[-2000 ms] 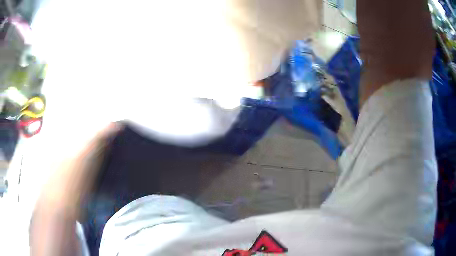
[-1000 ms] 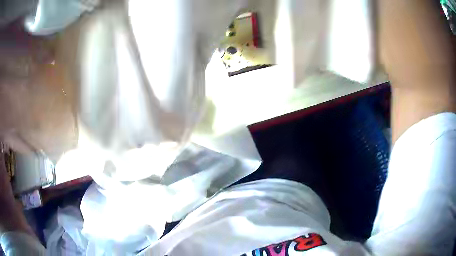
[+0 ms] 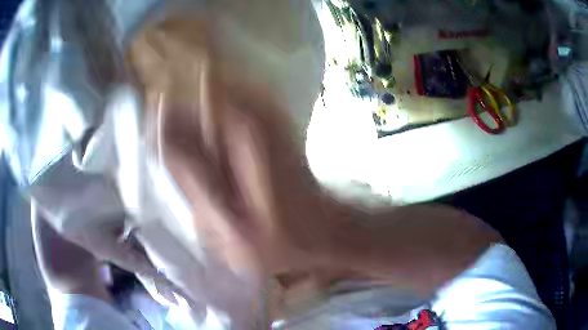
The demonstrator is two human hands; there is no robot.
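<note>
A large white garment piece (image 3: 122,174) hangs in blurred folds across the left half, lifted in front of me. My right hand (image 3: 219,148) is at the centre left, blurred, with its forearm coming in from the lower right. Its fingers are among the folds and appear to grip the cloth. My left forearm shows at the lower left; cloth covers or blurs my left hand, so its grip cannot be told. A paler beige stretch of cloth is at the top centre.
The white table (image 3: 445,161) with a dark front edge is at the right. The sewing machine bed plate (image 3: 412,113) holds metal parts at its left. Red-and-yellow-handled scissors (image 3: 487,109) lie beside a dark pouch (image 3: 441,74) with a red edge.
The view has swung so that the scissors and pouch now show at the right. The white cloth has shifted left, and my right arm now reaches across the lower middle.
</note>
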